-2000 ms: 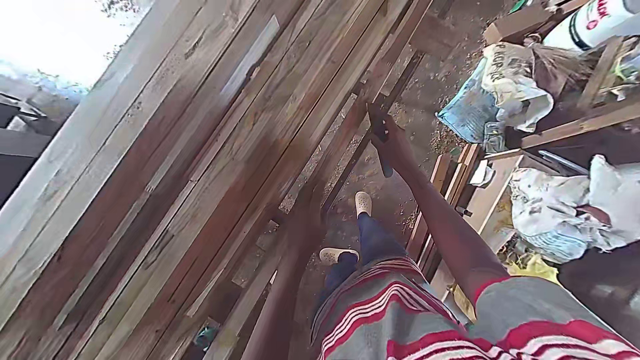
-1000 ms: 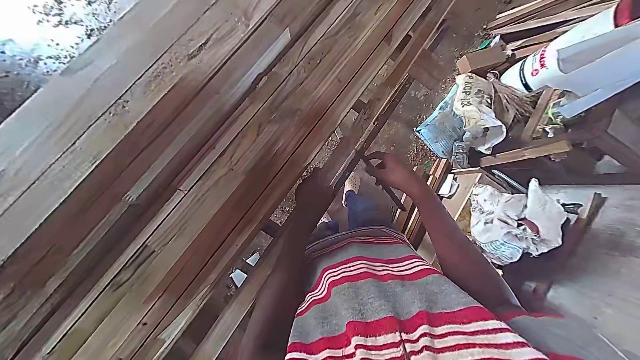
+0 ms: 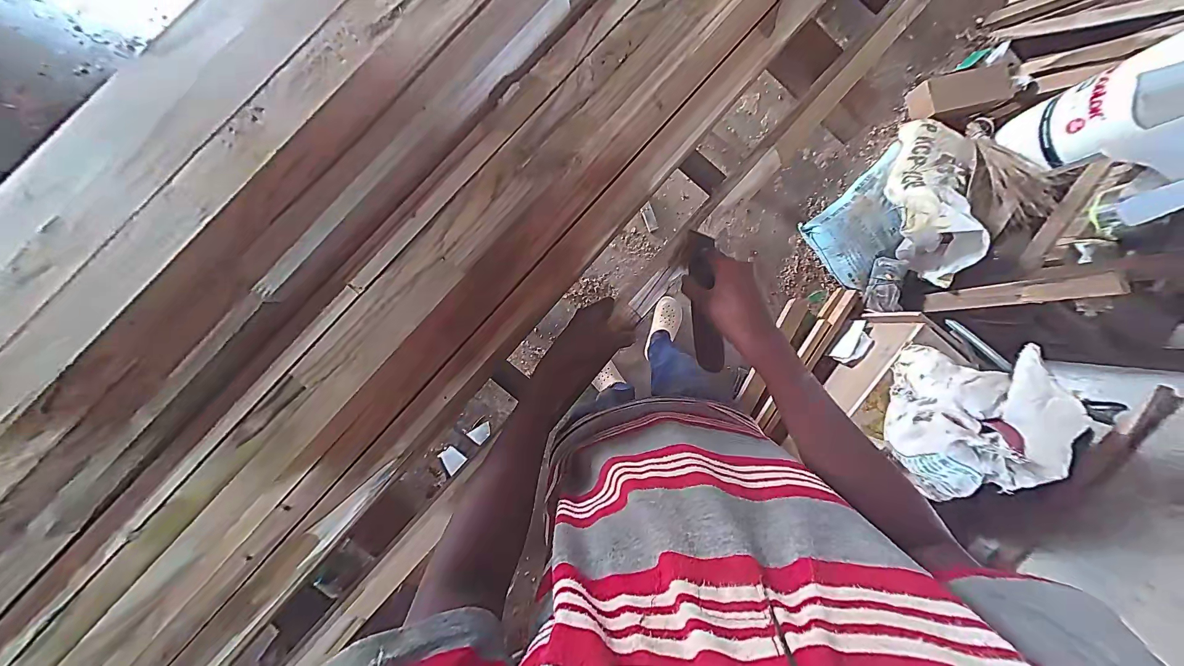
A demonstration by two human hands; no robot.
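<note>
Near the middle, my right hand (image 3: 731,294) is closed around a dark hand tool (image 3: 709,340). The tool's rounded end points down toward my body and its blocky upper end lies against a narrow wooden batten (image 3: 768,159); its exact kind is unclear. My left hand (image 3: 606,328), blurred and in shade, grips the same batten a little lower and to the left. A pale stretch of wood (image 3: 655,289) shows between the two hands. Beside the batten lie long wooden planks (image 3: 444,268), side by side and running diagonally. Their far ends are out of view.
Crosspieces (image 3: 703,171) show below the batten over a littered floor. At the right are a blue sack (image 3: 856,217), a white printed bag (image 3: 934,194), a white container (image 3: 1096,111), crumpled white cloth or plastic (image 3: 985,416) and scrap timber (image 3: 1027,291). My shoe (image 3: 666,314) is beneath my hands.
Both hands stay at the batten. Two seconds ago my right hand was farther along it from my left hand; now they are close together. The view has shifted somewhat.
</note>
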